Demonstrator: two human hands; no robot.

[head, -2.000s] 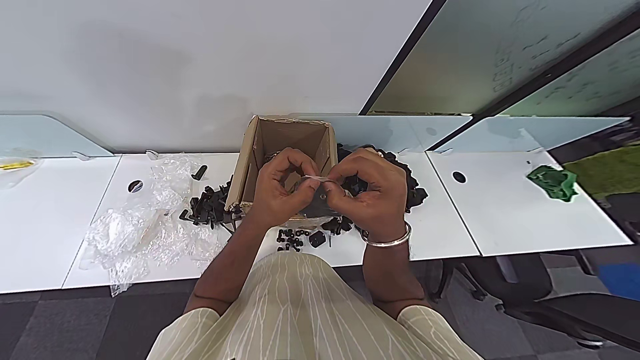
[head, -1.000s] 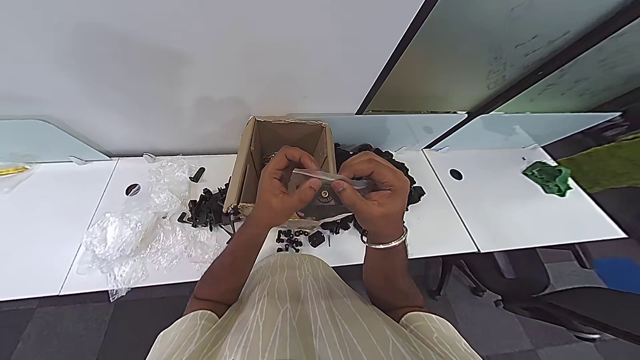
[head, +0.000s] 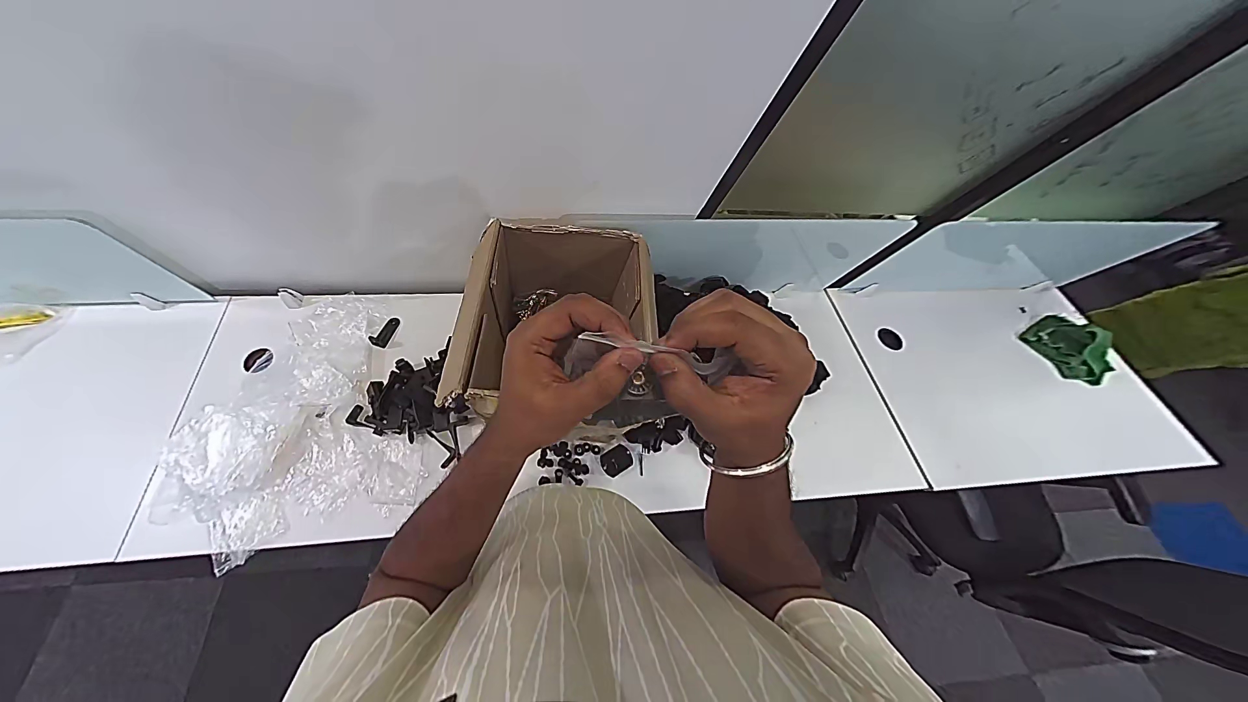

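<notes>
A clear plastic bag (head: 639,345) is pinched along its edge between both hands, in front of the cardboard box (head: 475,312). My left hand (head: 561,375) grips the edge between thumb and finger, and my right hand (head: 743,375) pinches it just beside. Below the fingertips a small round metallic part (head: 639,380) shows; whether it lies inside the bag I cannot tell. Inside the box are brass-coloured pieces (head: 534,303). Small black parts (head: 564,462) and a black block (head: 616,460) lie on the table below the hands.
Crumpled clear plastic bags (head: 239,453) and black plastic parts (head: 405,400) lie left of the box. More black pieces (head: 717,288) are heaped behind my right hand. A green plastic bag (head: 1068,349) is on the right table. Low glass partitions (head: 780,252) stand behind; a black chair (head: 1014,556) is at right.
The bag's edge was tilted across the fingers one second ago; now it lies flatter, with both thumbs and fingers close together on it.
</notes>
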